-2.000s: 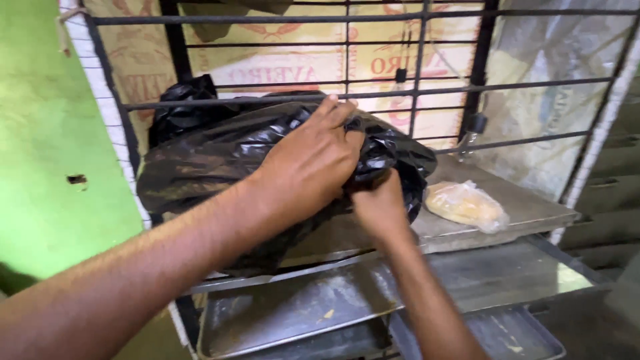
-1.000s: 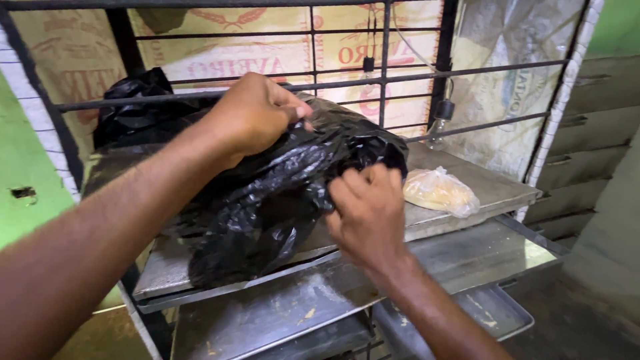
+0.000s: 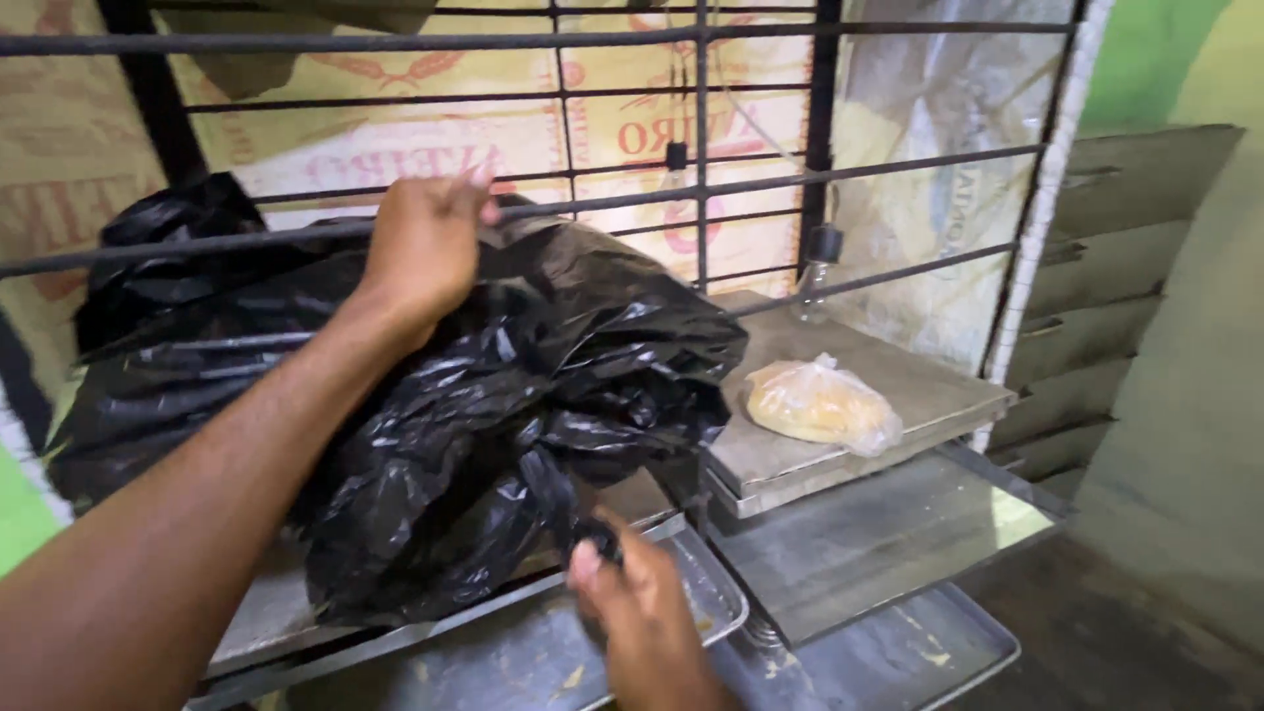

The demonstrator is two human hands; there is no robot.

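Note:
A large crumpled black plastic bag (image 3: 425, 425) lies over the left part of a shelf board behind horizontal metal bars. My left hand (image 3: 425, 247) is at the bag's upper part, by a bar, its fingers bent; whether it pinches the plastic cannot be told. Lower and to the right, my right hand (image 3: 632, 592) grips a gathered, stretched end of the bag in front of the shelf. Whatever the bag contains is hidden. To its right, a clear plastic bag with bread in it (image 3: 825, 405) rests on the board (image 3: 948, 385).
Metal bars (image 3: 869, 168) run across in front of the shelf. A light bulb (image 3: 815, 276) hangs behind them at the right. Below the board, metal trays (image 3: 869, 543) jut out at staggered heights. Printed sacking (image 3: 395, 118) lines the back, and a slatted grey panel (image 3: 1116, 267) stands at the right.
My right hand has moved down from beside the bag's right part, pulling a twisted end of the plastic. My left hand has stayed near the bag's top. The view has shifted closer.

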